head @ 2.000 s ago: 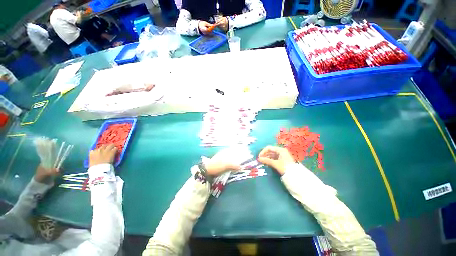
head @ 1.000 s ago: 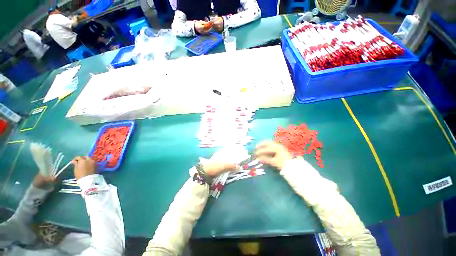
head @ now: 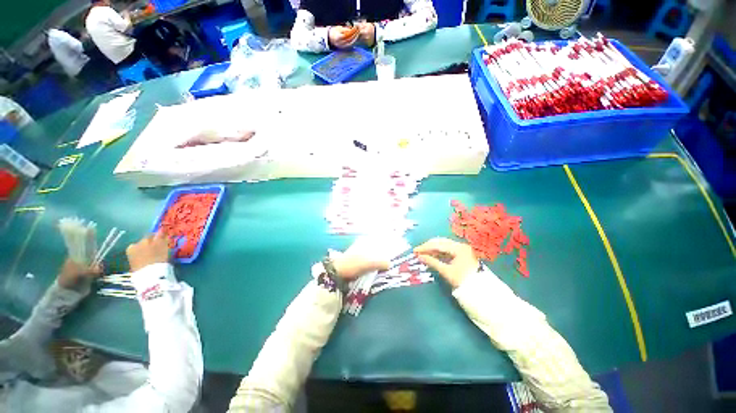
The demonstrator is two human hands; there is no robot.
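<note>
My left hand point(head: 357, 266) is over white sticks at the centre near the table's front and holds white sticks between its fingers. My right hand point(head: 448, 260) is beside it, its thumb and fingertips closed near the tip of a stick. Whether a red piece is in the fingertips is too small to tell. White sticks with red sections point(head: 395, 278) lie fanned under and between my hands. A heap of red-and-white sticks point(head: 371, 202) lies just beyond my left hand. A loose pile of red pieces point(head: 491, 230) lies beyond my right hand.
A long white block point(head: 323, 129) crosses the table. A large blue bin point(head: 565, 141) of sticks stands far right. A blue tray of red pieces point(head: 190, 222) is by the left neighbour's hands point(head: 149, 252). Another person's hands point(head: 352, 35) are opposite.
My right hand moved away from the sticks, then back to the stick tips. The left neighbour's right hand left the blue tray and is now near its lower edge. My left hand stayed in place.
</note>
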